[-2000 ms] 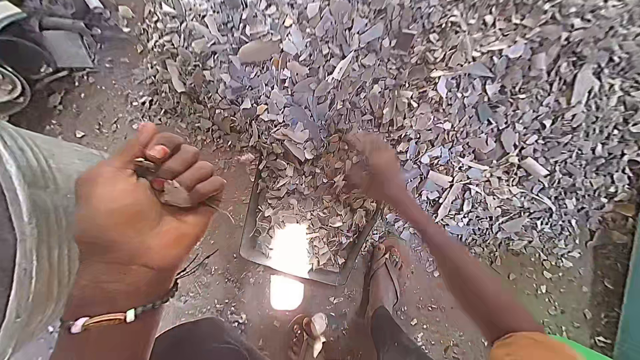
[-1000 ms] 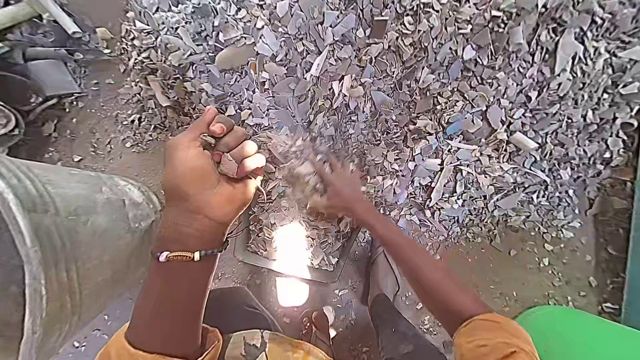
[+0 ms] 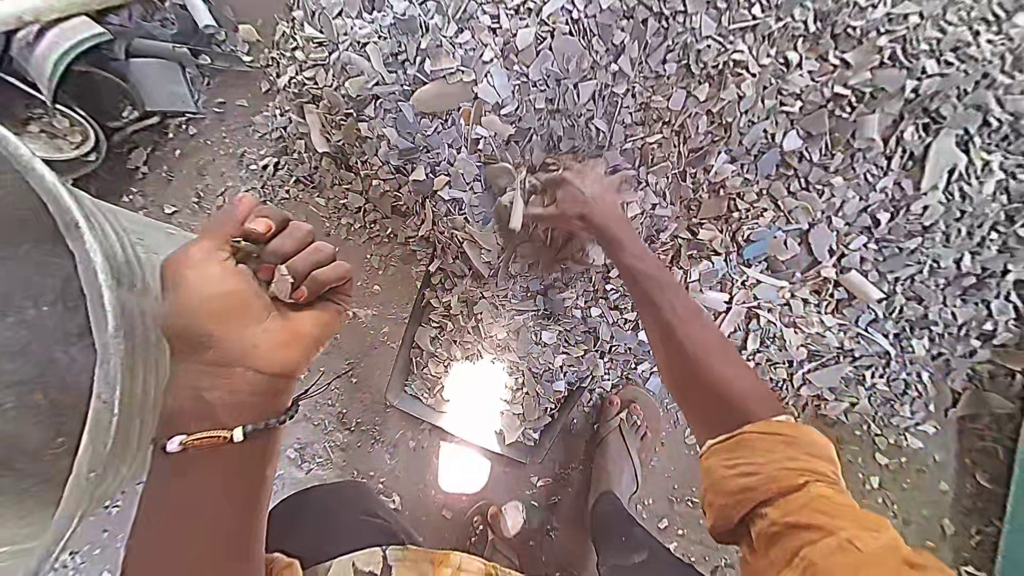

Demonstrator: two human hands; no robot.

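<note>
Curled palm-up, my left hand holds a few small plastic flakes against its palm, with the metal drum beside it. My right hand is blurred over the near edge of a wide heap of crushed plastic flakes, its fingers spread among loose flakes; whether it grips any cannot be told. Below it, a shallow dark tray lies on the ground, partly filled with flakes, its far edge hidden by the heap. A bright patch of light falls on the tray's near part.
Broken pipe pieces and curved plastic scraps lie at the upper left. My sandalled foot is just right of the tray. Scattered flakes dot the dirt ground. A green edge shows at the lower right.
My right hand has moved away from over the tray, up onto the heap's near edge. My left hand stays curled around its flakes. More of the tray's contents now shows than one second ago.
</note>
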